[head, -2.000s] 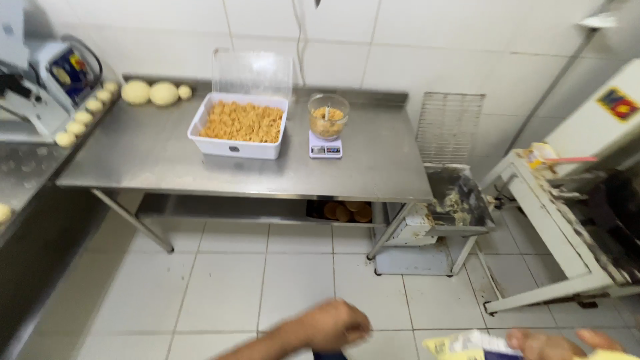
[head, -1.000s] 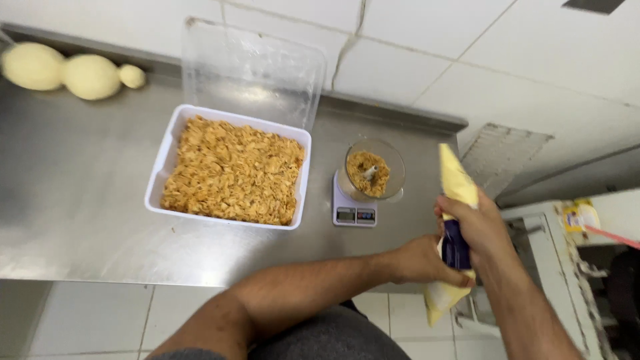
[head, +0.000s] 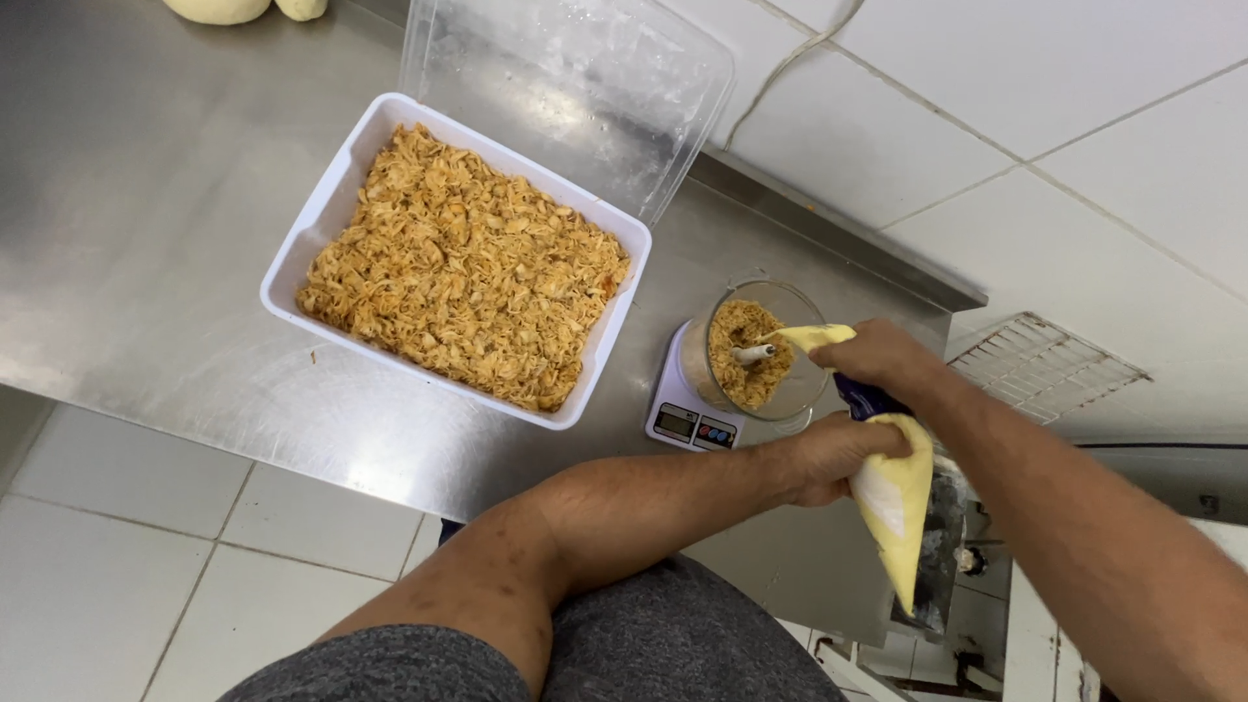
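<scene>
Both my hands grip a yellow plastic piping bag [head: 902, 487] with a dark purple label. My right hand [head: 877, 361] is closed round its upper part, and the narrow end lies over the rim of a clear processor bowl [head: 814, 375]. Lower down, my left hand [head: 843, 453] holds the middle of the bag, whose yellow end hangs below. Shredded orange-yellow filling [head: 736, 336] surrounds a white central spindle [head: 756, 354] in the bowl. Under the bowl is a digital kitchen scale [head: 673, 400]. A white plastic tub [head: 331, 195] of shredded filling [head: 468, 263] stands to the left.
A clear plastic lid [head: 575, 78] stands behind the tub. Pale dough balls [head: 219, 8] lie at the top left of the steel table [head: 146, 244]. Tiled wall and a raised steel edge [head: 838, 234] border the back. A wire rack [head: 1048, 370] is at the right.
The bag's narrow end, pointing up beside the bowl a second ago, now tips left over the bowl's rim, with both hands still on the bag. The view has moved closer to the table.
</scene>
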